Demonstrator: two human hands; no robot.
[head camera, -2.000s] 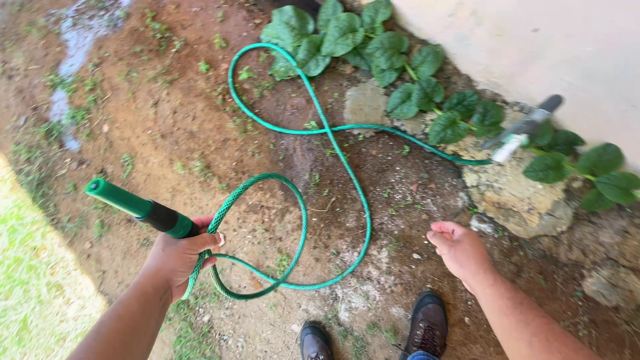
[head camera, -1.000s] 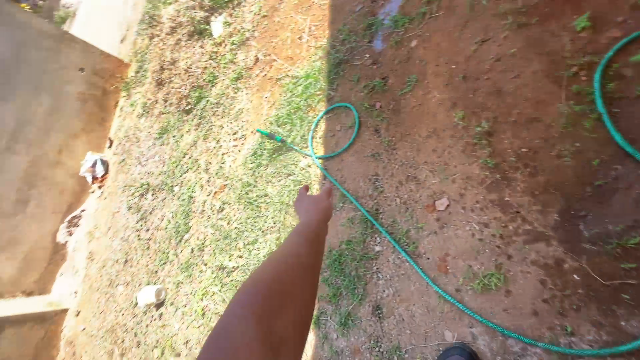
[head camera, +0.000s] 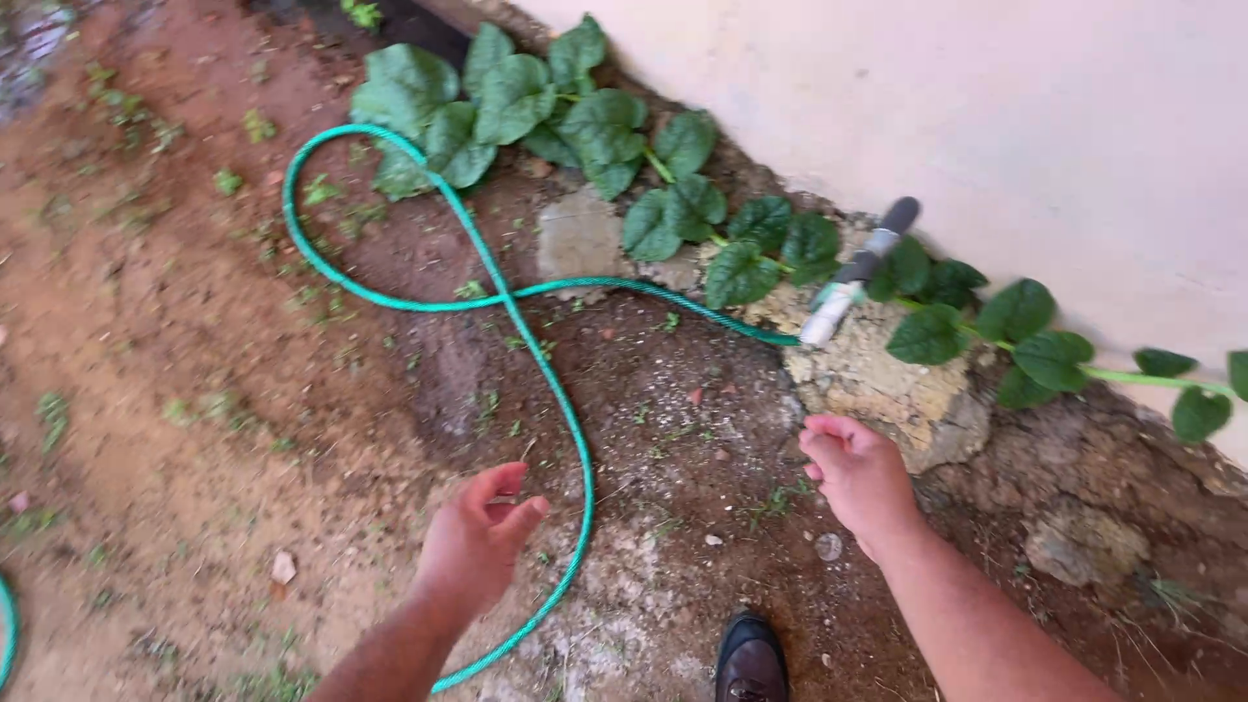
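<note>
My left hand (head camera: 483, 536) hovers over the soil at lower centre, empty, its thumb and fingers apart, just left of the green garden hose (head camera: 575, 458). The hose loops and crosses itself on the ground, and its far end meets a white fitting on a grey pipe (head camera: 868, 255) near the wall. Below that fitting is my right hand (head camera: 858, 478), its fingers curled in with the tips close together; nothing shows in it.
A pale wall (head camera: 926, 117) rises at the upper right. Along its foot run a leafy green vine (head camera: 604, 127) and rough stones (head camera: 887, 380). A dark shoe (head camera: 751, 658) stands at the bottom. More hose (head camera: 8, 629) shows at the left edge.
My left hand held the green hose end two seconds ago and has let it go. One second ago that end lay on the grass. The view has swung back toward the wall.
</note>
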